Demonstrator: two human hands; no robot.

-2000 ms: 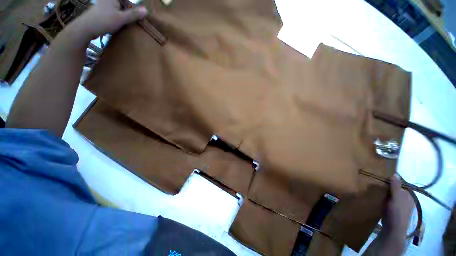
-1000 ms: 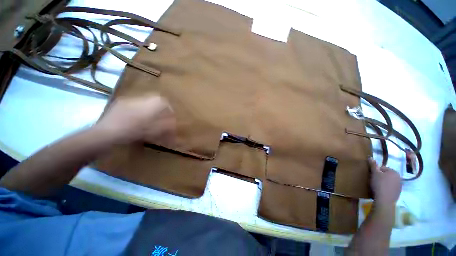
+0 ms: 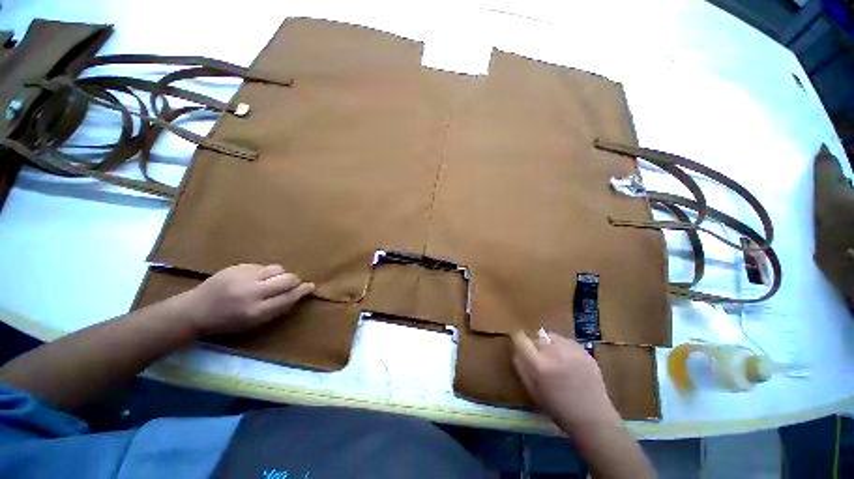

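A large brown bag body panel (image 3: 412, 178) lies flat with a centre seam. It lies on another brown layer (image 3: 281, 341), whose near strip shows below it. Dark-rimmed, pale-cornered notches show in both layers by the seam. My left hand (image 3: 251, 297) rests on the panel's near edge, left of the notch; its grip is unclear. My right hand (image 3: 562, 370) is at the near edge, right of the notch, fingers curled around a small white scrap (image 3: 543, 336). A black label (image 3: 587, 307) lies beside it.
Looped brown handles lie at left (image 3: 140, 117) and right (image 3: 740, 201), with a crinkled whitish lump (image 3: 626, 184) between the right ones. A glue bottle (image 3: 716, 368) lies at the right near edge of the white table (image 3: 749, 122). Other brown pieces lie at far left (image 3: 56, 56) and far right (image 3: 831, 210).
The lifted panel has been laid flat. My left hand has come down to the near edge. My right hand has let go of the right side and moved left toward the notch.
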